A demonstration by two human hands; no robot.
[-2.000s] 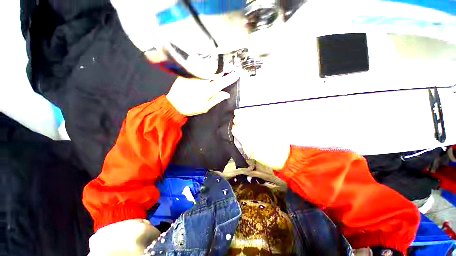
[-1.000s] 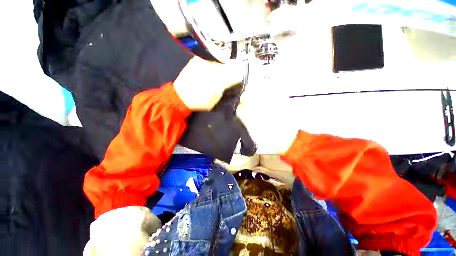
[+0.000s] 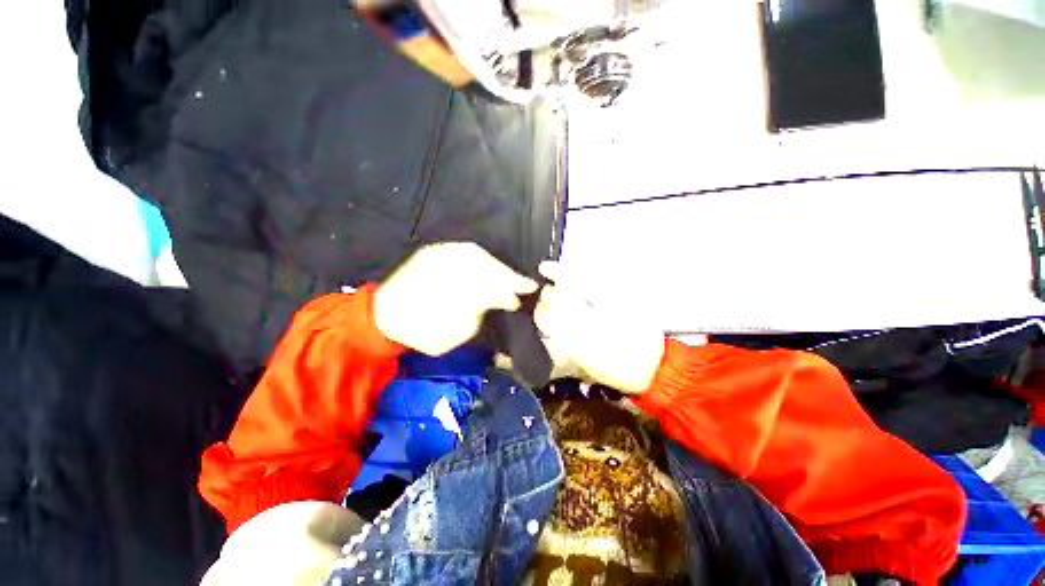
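Observation:
A black garment piece (image 3: 332, 149) lies on the left of the white machine bed, its straight edge running up to the presser foot area (image 3: 550, 92). My left hand (image 3: 453, 298) and my right hand (image 3: 590, 338) are close together at the near end of this edge, pinching the black cloth between their fingertips. A dark flap of cloth hangs just below the fingers. The sewing machine head (image 3: 458, 40) is partly cut off by the top edge. The hands are overexposed, so finger detail is faint.
A black rectangle (image 3: 824, 63) lies on the white bed (image 3: 733, 263), right of the needle area. Dark thread snips (image 3: 1037, 229) are at the right edge. More black cloth (image 3: 92, 446) is at the left. Blue material (image 3: 418, 418) and a blue bin (image 3: 991, 515) are below.
My left hand has moved from beside the presser foot down to the near end of the edge, meeting my right hand. The long garment edge now shows uncovered. The view has shifted slightly.

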